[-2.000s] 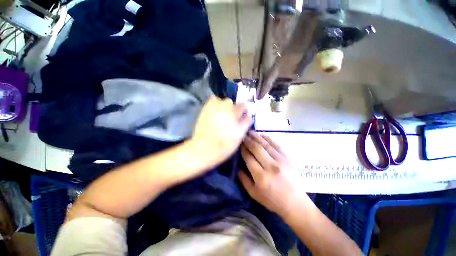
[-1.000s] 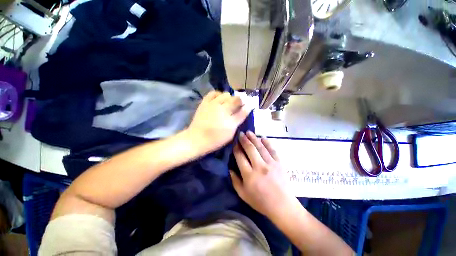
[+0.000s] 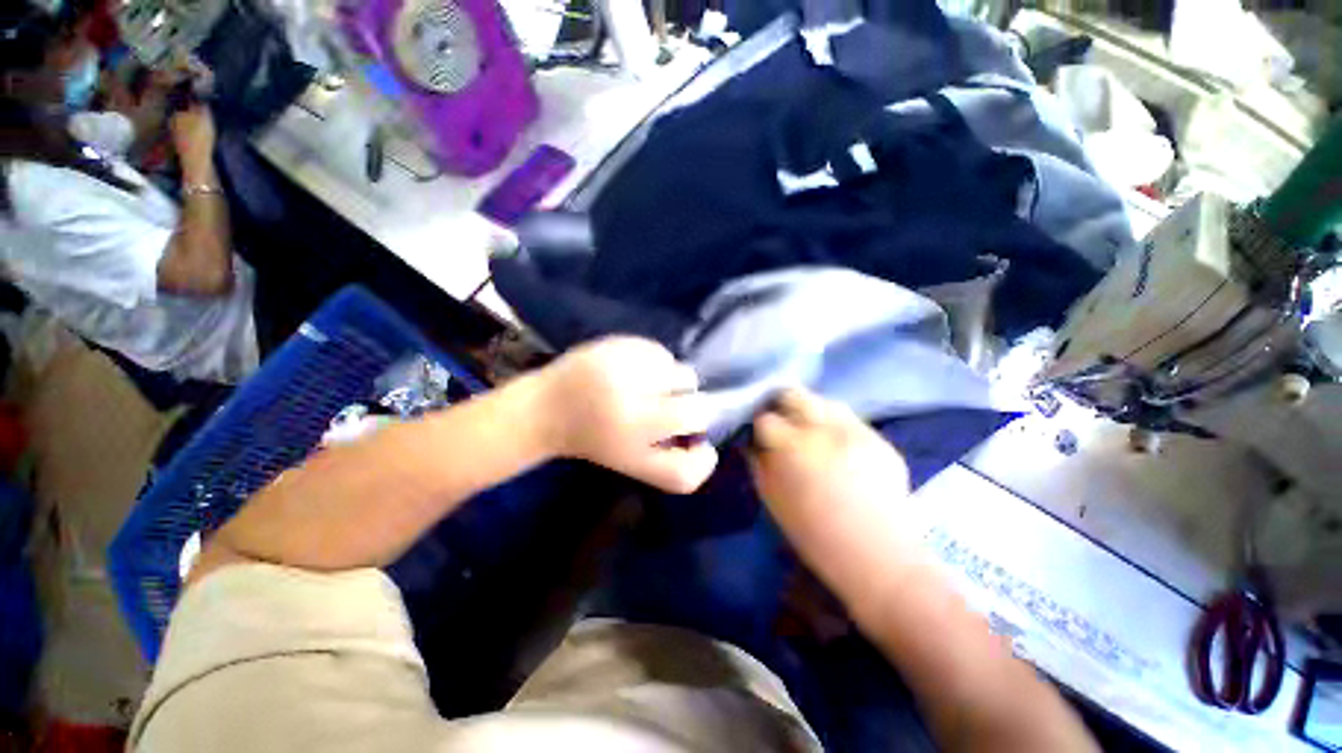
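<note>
The navy garment lies over the table left of the machine and hangs down towards my lap. Its pale grey part is lifted in front of me. My left hand is closed on the near left edge of the grey cloth. My right hand pinches the same cloth just to the right, close beside the left. The fingertips are slightly blurred. A navy corner of the garment reaches right towards the needle area of the sewing machine. I cannot tell whether cloth is under the foot.
Red-handled scissors and a dark-edged flat object lie at the right. A purple round-faced device and a purple phone-like object are at the upper left. A blue crate stands below left. Another person sits at far left.
The view has swung left. Both hands have moved from the needle area to the garment over the lap. The grey part is now raised between them.
</note>
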